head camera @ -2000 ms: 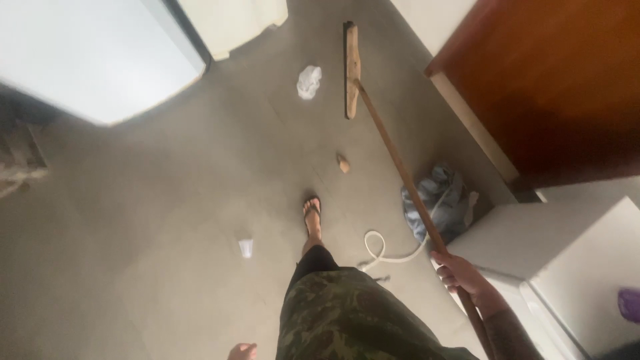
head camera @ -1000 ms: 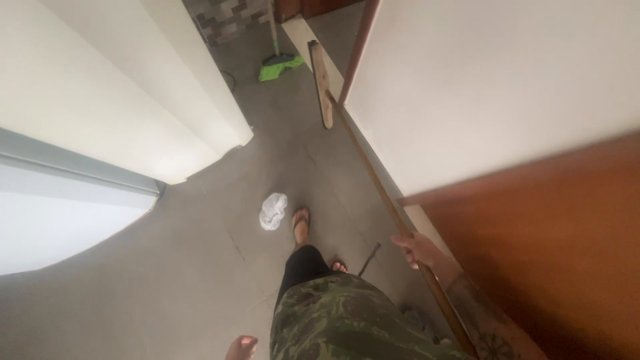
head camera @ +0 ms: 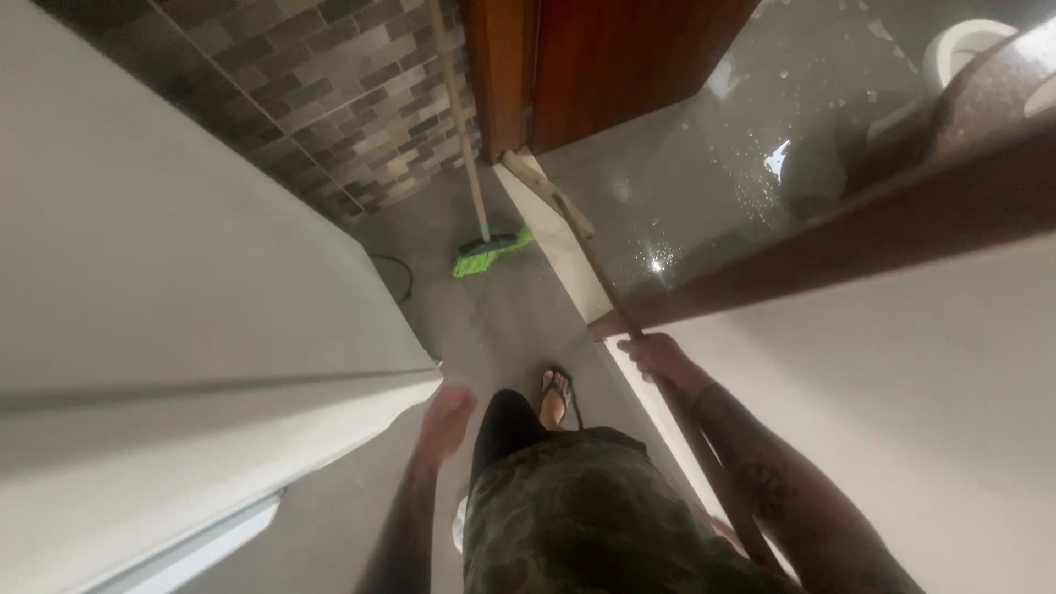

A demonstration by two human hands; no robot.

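My right hand (head camera: 660, 359) is closed around the wooden handle of a floor squeegee (head camera: 549, 190), whose wooden head lies across the pale threshold of a doorway. The handle runs back beneath my right forearm. My left hand (head camera: 450, 412) hangs beside my left hip, blurred, with nothing seen in it; how far its fingers are curled is unclear. Ahead, a broom with green bristles (head camera: 477, 261) stands on the floor against the tiled wall, just left of the squeegee head.
Wet floor (head camera: 701, 198) shines beyond the threshold (head camera: 569, 256), with a toilet (head camera: 961, 49) at the far right. A brown door (head camera: 627, 66) stands open. A white appliance or cabinet (head camera: 206, 247) borders the left side. A dark cable (head camera: 404, 276) lies near its corner.
The view has moved forward to the doorway. The squeegee, still in my right hand, now reaches onto the threshold. The green broom is nearer, and the white crumpled item is mostly out of sight.
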